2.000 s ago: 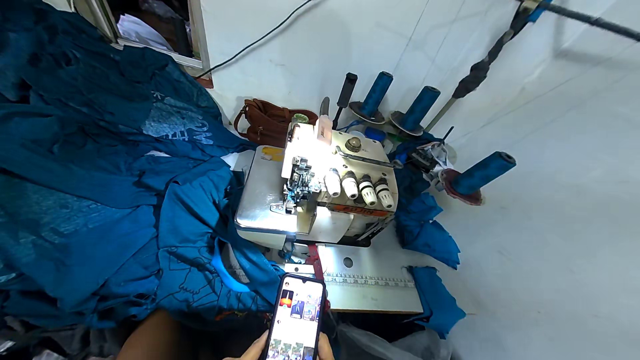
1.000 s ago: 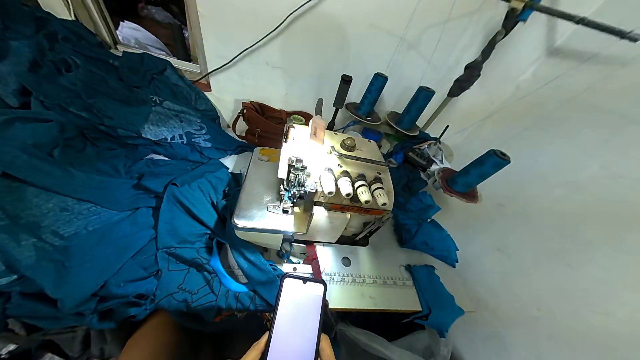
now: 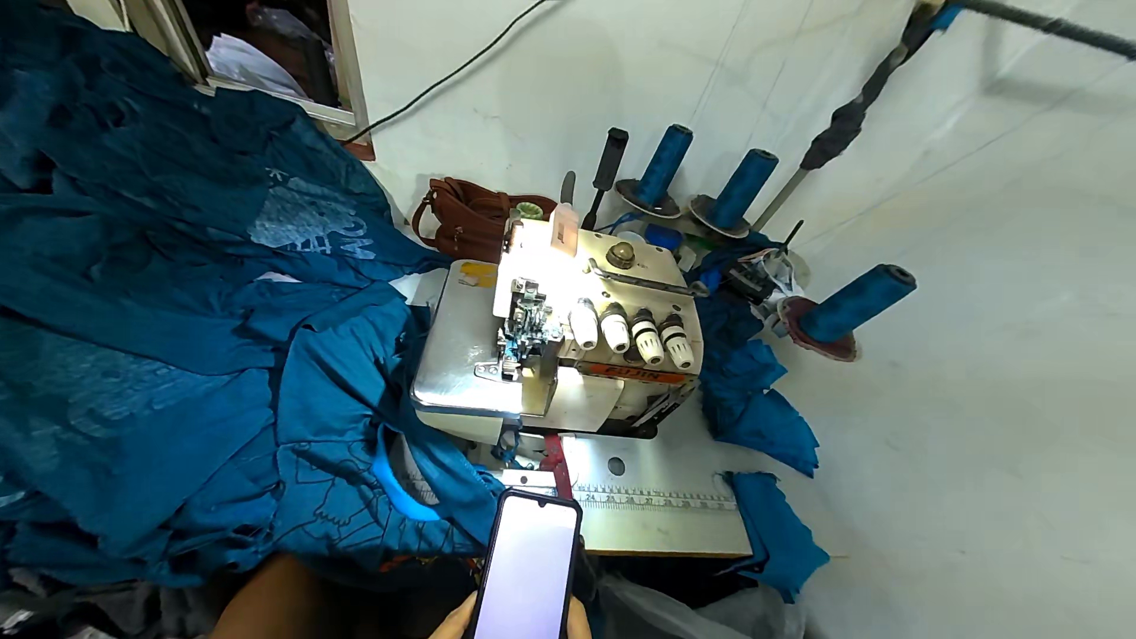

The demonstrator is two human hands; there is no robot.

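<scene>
A smartphone [image 3: 527, 568] with a pale, blank screen is held upright at the bottom centre. My left hand [image 3: 454, 619] grips its lower left edge, and my right hand [image 3: 579, 619] its lower right edge; only parts of the fingers show. Just beyond the phone stands an overlock sewing machine [image 3: 652, 257] with its lamp lit and a row of white tension dials. The machine's table [image 3: 666, 528] carries a printed ruler strip. To the left lies a large heap of teal fabric [image 3: 195, 328], some of it printed.
Blue thread cones [image 3: 666, 166] stand behind the machine and to its right. A brown leather bag [image 3: 470, 222] sits behind it on the left. Teal fabric scraps [image 3: 777, 532] hang at the table's right edge. Clear plastic [image 3: 674, 612] lies below, and a wall rises behind.
The phone's screen, which showed pictures two seconds ago, is now blank and pale. Both hands stay on the phone, and the fabric and machine have not moved.
</scene>
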